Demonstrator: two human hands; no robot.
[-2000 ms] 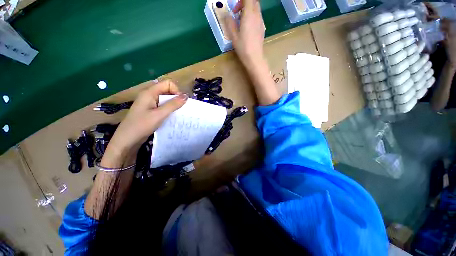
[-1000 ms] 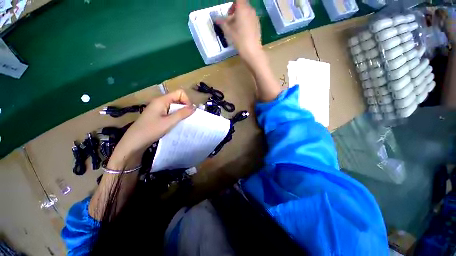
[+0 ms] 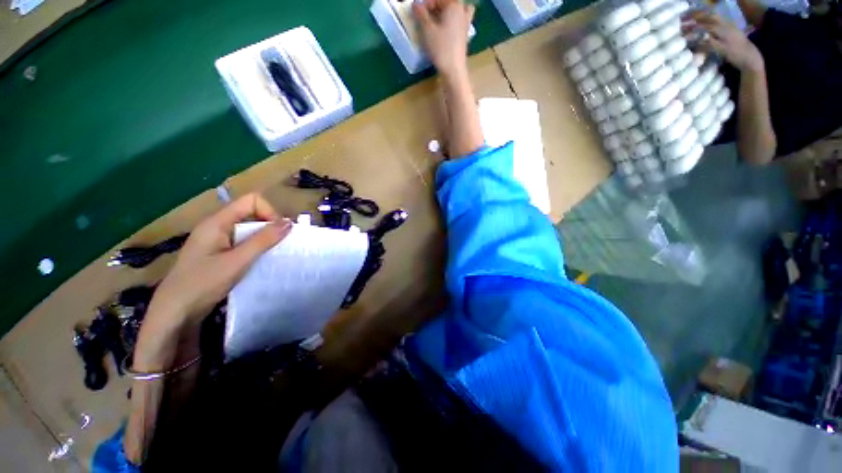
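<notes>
My left hand [image 3: 208,263] pinches a stack of thin white leaflets [image 3: 295,286] by its top edge, over the cables. My right hand [image 3: 445,32] reaches to a white box [image 3: 403,46] at the top edge; its fingertips are at the box, and whether they hold anything is not clear. Another open white box [image 3: 286,88] stands on the green belt with a black bundled cable [image 3: 288,85] in its middle recess. Loose black cables [image 3: 334,196] lie around and partly under the leaflets.
A green conveyor belt [image 3: 138,120] runs beyond the cardboard-covered bench [image 3: 406,139]. A spare white leaflet stack [image 3: 517,139] lies right of my right forearm. Plastic-wrapped rows of white oval pieces [image 3: 651,88] are at right, beside another person's hand [image 3: 729,42]. A third box [image 3: 528,11] is partly cut off.
The view has shifted right. The box with the cable has moved left, away from my right hand, which is now at the following box. My left hand still holds the leaflets.
</notes>
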